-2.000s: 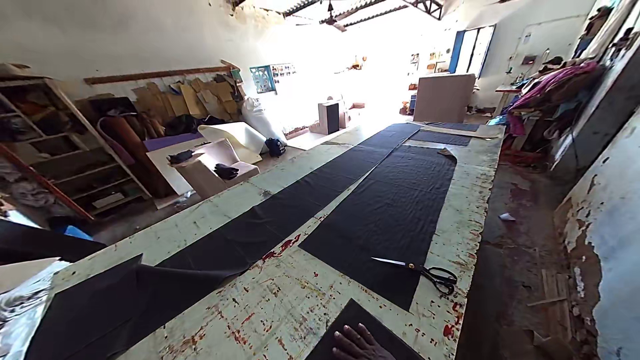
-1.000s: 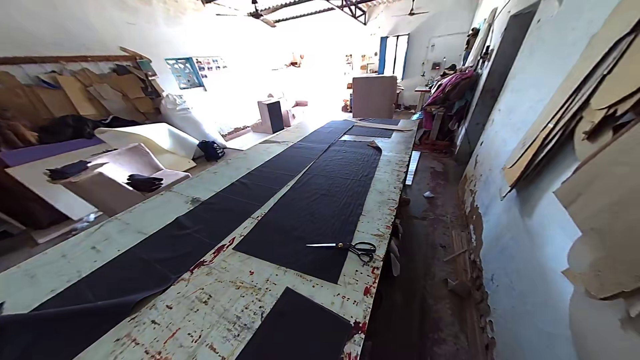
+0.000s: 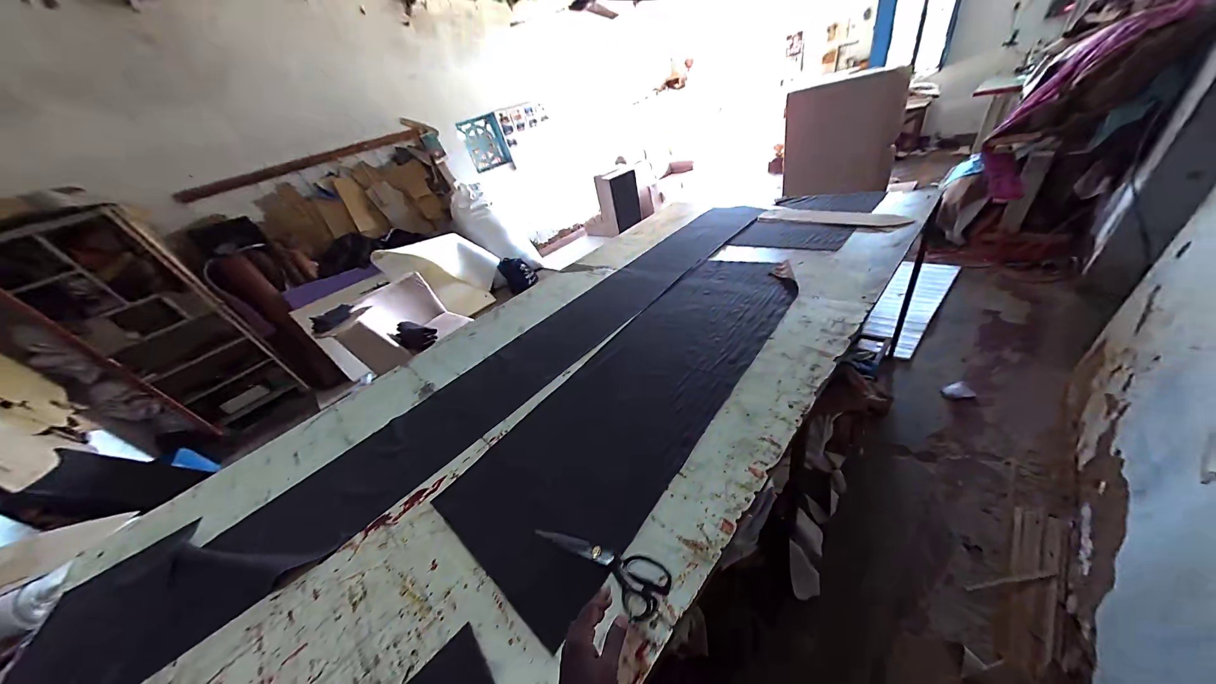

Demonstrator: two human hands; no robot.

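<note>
A pair of tailor's scissors (image 3: pixel 608 562) with black handles lies at the near end of a dark fabric panel (image 3: pixel 627 418). My right hand (image 3: pixel 594 641) comes in from the bottom edge, its fingers apart, just below the scissor handles; it seems to hold nothing. Left of that panel runs a long dark fabric strip (image 3: pixel 456 408), folded over at its near end. The corner of a further dark piece (image 3: pixel 456 660) shows at the bottom. My left hand is out of view.
The paint-stained table (image 3: pixel 380 594) stretches away from me. On its left stand shelves (image 3: pixel 142 313) and foam-like sheets (image 3: pixel 437 266). A large box (image 3: pixel 845 133) stands beyond the far end. Right of the table, a floor passage (image 3: pixel 969 437) runs along a peeling wall (image 3: pixel 1159 456).
A hand lay on the near dark piece two seconds ago and was out of view one second ago. Now my right hand shows beside the scissors. The view has swung right and back.
</note>
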